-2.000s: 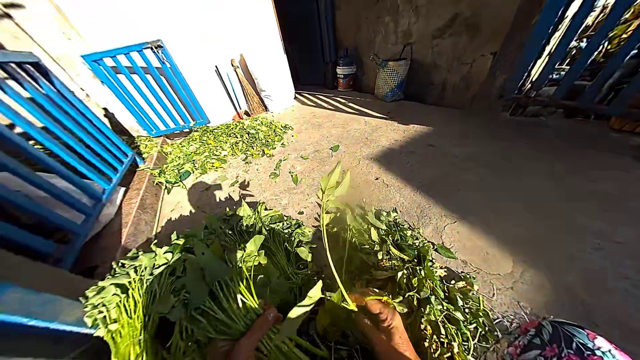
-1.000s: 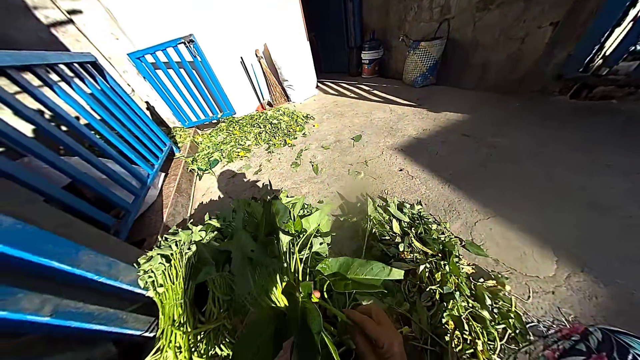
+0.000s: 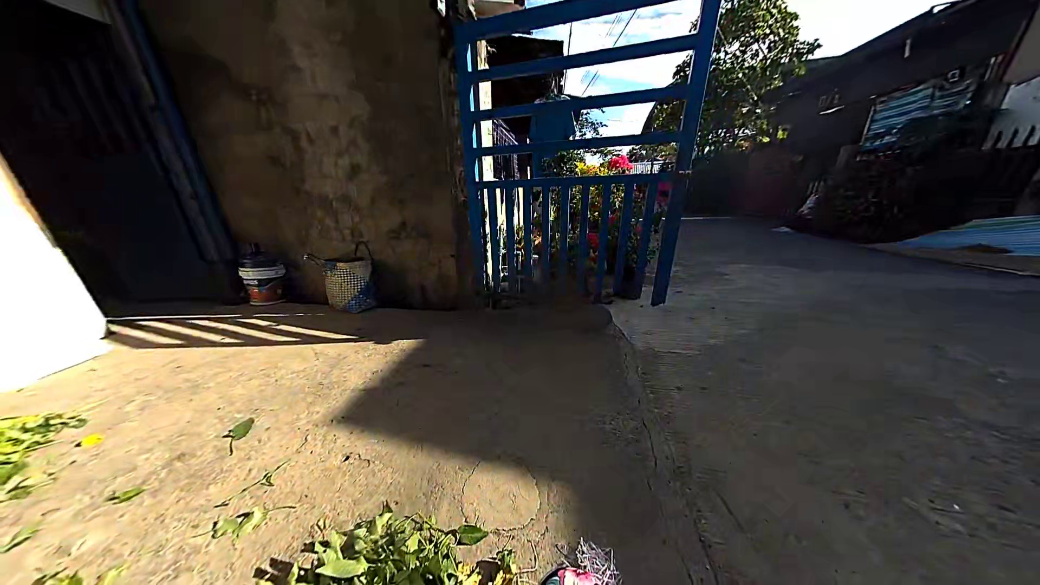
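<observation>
Neither of my hands shows in the head view now. At the bottom edge, a pile of green leafy stems (image 3: 390,552) lies on the concrete, cut off by the frame. Beside it on the right is a bit of flower-patterned fabric (image 3: 575,575). Another heap of green and yellow leaves (image 3: 28,443) reaches in from the left edge. Loose leaves, one of them a single green leaf (image 3: 239,431), are scattered between the two heaps.
A blue metal gate (image 3: 573,183) stands beyond, with potted flowers behind it. Against the wall are a woven basket (image 3: 349,284) and a plastic bucket (image 3: 262,280). A concrete edge (image 3: 642,406) borders the roadway on the right.
The view has swung far to the right and up. My hands, seen earlier among the leafy stems, are out of frame, as are the bunched greens and the blue railing on the left.
</observation>
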